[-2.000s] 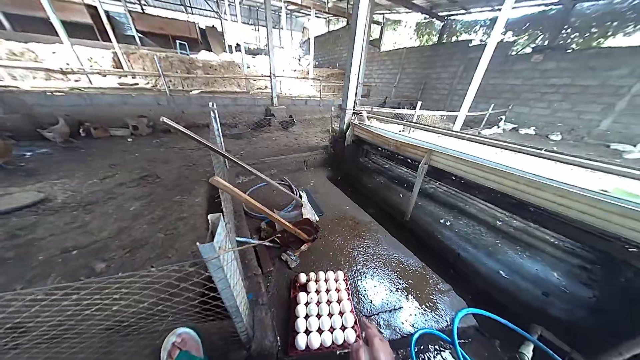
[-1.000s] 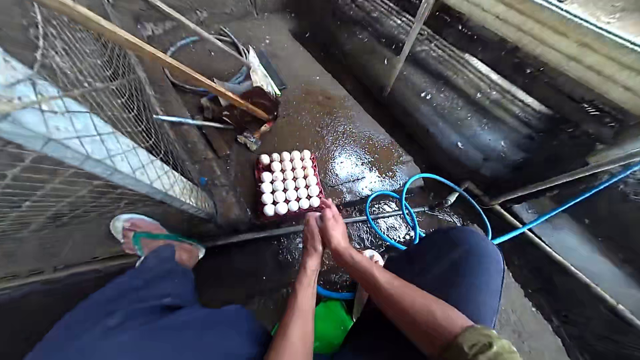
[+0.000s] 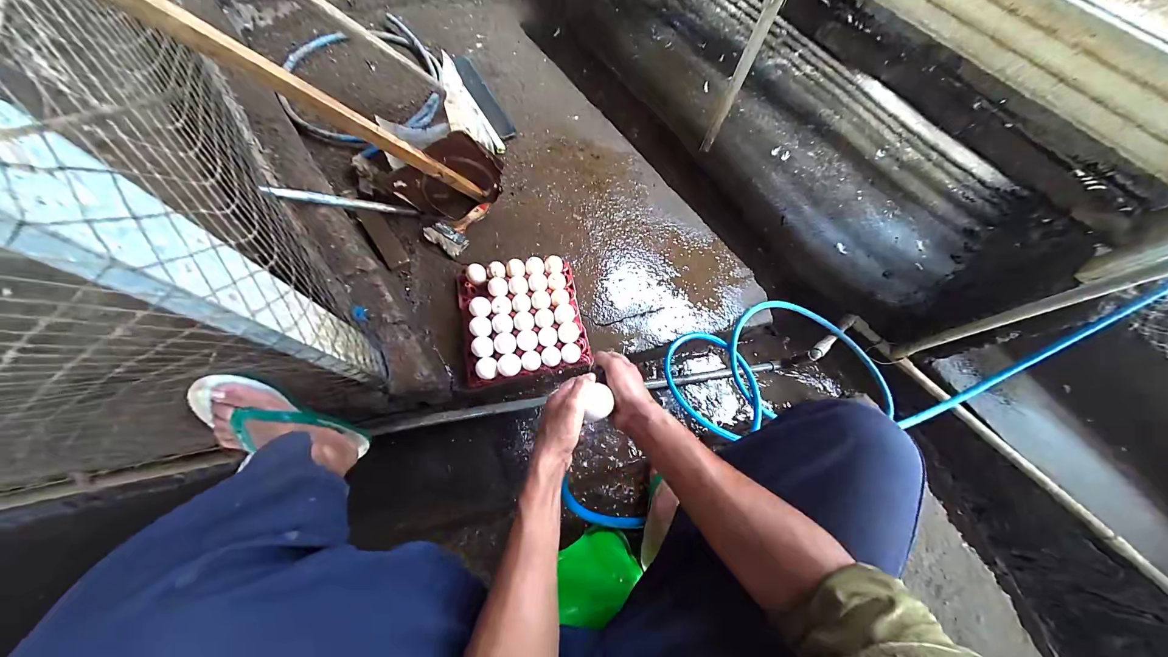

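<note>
A white egg is between my two hands, close to the near right corner of the egg tray. My left hand has its fingers around the egg's left side. On the other side, my right hand touches the egg from the right and above. The red plastic egg tray lies on the wet floor just beyond my hands. Rows of white eggs fill most of it, with an empty cup in its left column. The fingertips are partly hidden behind the egg and hands.
A blue hose loops right of my hands, near a pipe crossing the floor. Something green is between my legs. Wire netting stands left. A wooden handle and a coiled hose lie beyond the tray.
The view has tilted down since two seconds ago. My hands were together beside the tray a second ago; now they have come back a little towards me and a white egg shows between them.
</note>
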